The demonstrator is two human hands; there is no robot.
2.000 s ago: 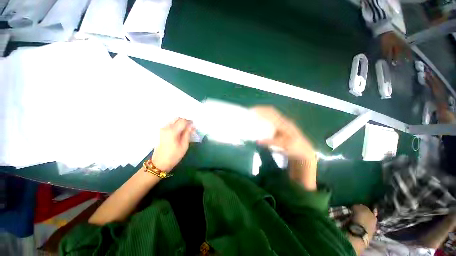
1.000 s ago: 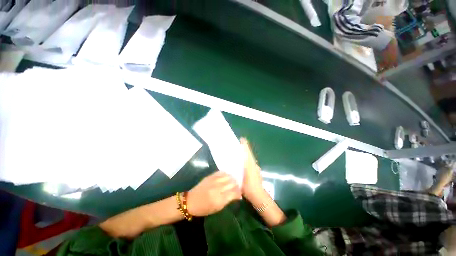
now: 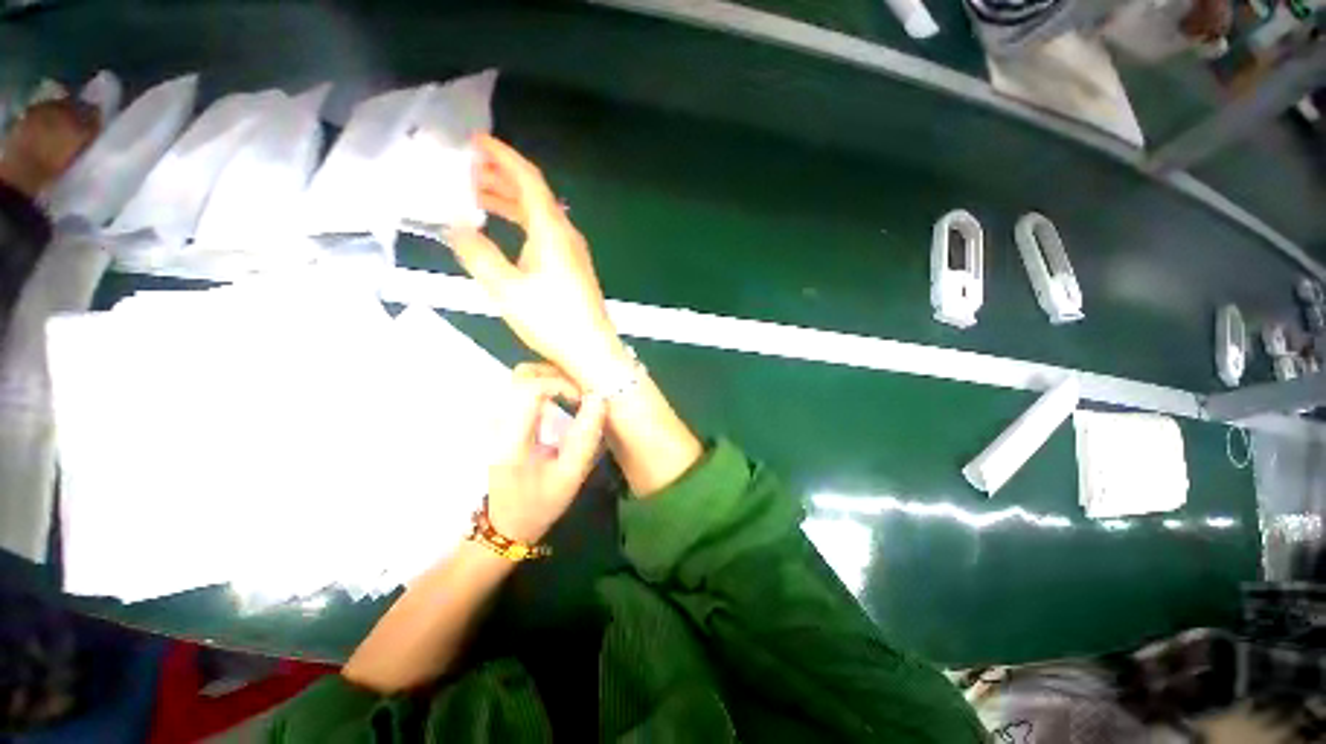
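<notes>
My right hand (image 3: 545, 276) reaches across the white strip, its thumb and fingers around the right end of a white wrapped unit (image 3: 448, 153). This unit lies against the right end of a row of wrapped units (image 3: 262, 167). My left hand (image 3: 541, 458) is at the right edge of the bright stack of white protective sheets (image 3: 276, 436), below my right wrist. Its fingers are bent, with a small pale patch between them; whether they grip a sheet is unclear. Two bare white looped housings (image 3: 957, 268) lie beyond the strip at the right.
The white dividing strip (image 3: 814, 343) crosses the green surface (image 3: 727, 451). A white bar (image 3: 1022, 436) and a square white stack (image 3: 1131, 464) lie at the right. Another person's hand (image 3: 51, 143) is at the far left of the row. A person in patterned cloth sits at lower right.
The white piece that was between both my hands is gone from in front of me. My right hand has moved up and left to the row of wrapped units. My left hand has moved left to the stack.
</notes>
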